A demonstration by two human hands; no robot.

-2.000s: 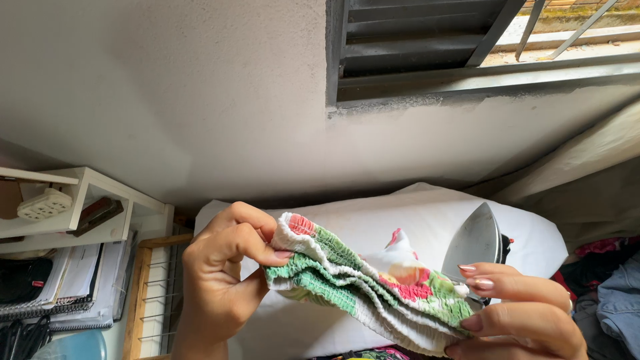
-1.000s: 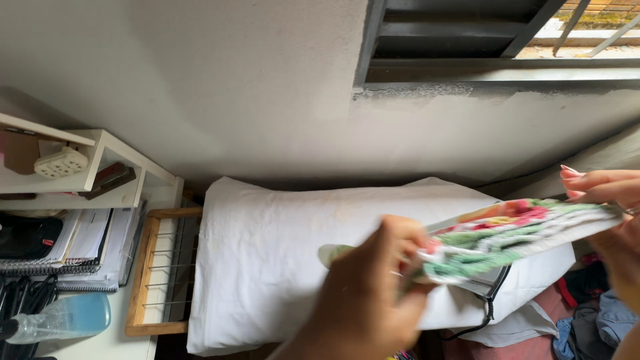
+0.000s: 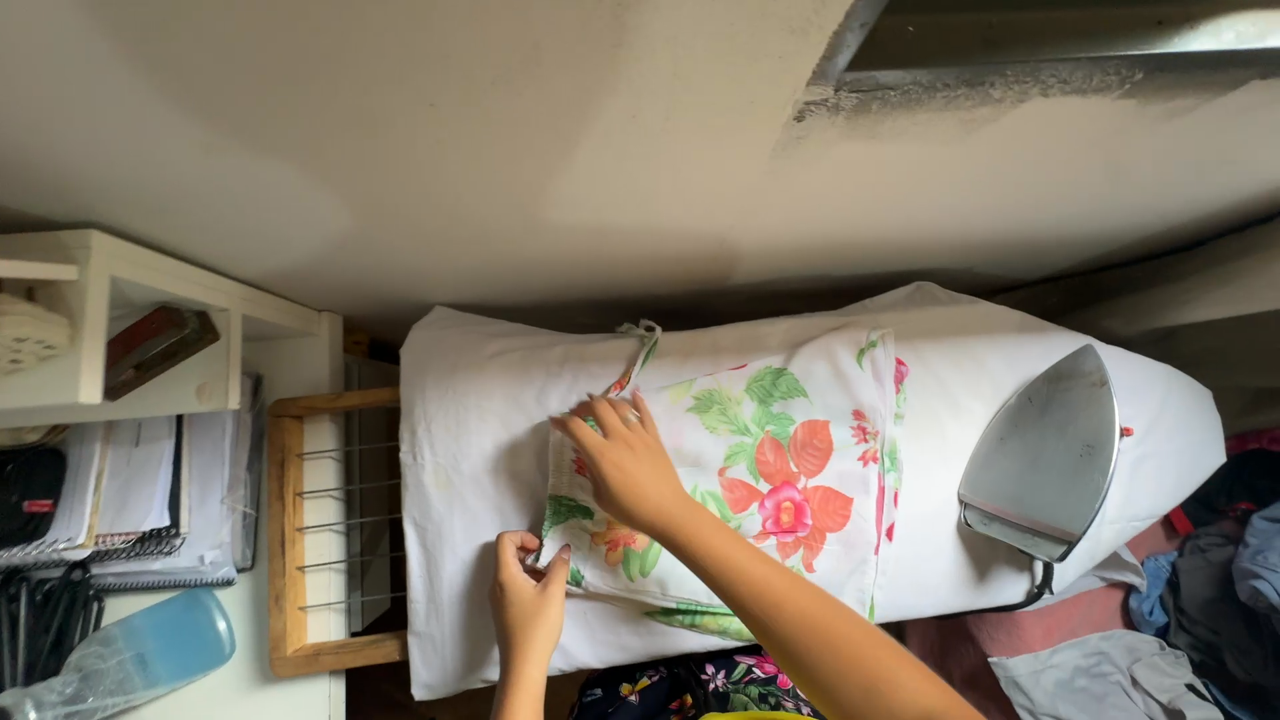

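A white floral garment with a gathered edge and a thin strap lies spread over the white cloth cover of an ironing board. My left hand pinches the garment's lower left corner between thumb and fingers. Across the garment reaches my right arm, and my right hand rests on its upper left part near the strap, fingers bent; whether they grip fabric is hard to tell. To the right, a clothes iron stands on the board with its metal soleplate showing.
At the left, a white desk holds a bottle of blue liquid, spiral notebooks and a shelf unit. The board's wooden end frame adjoins it. Clothes lie piled at lower right. A wall runs behind the board.
The garment, held up bunched between both hands before, now lies spread on the board. My right hand has moved left across it, and the iron shows fully.
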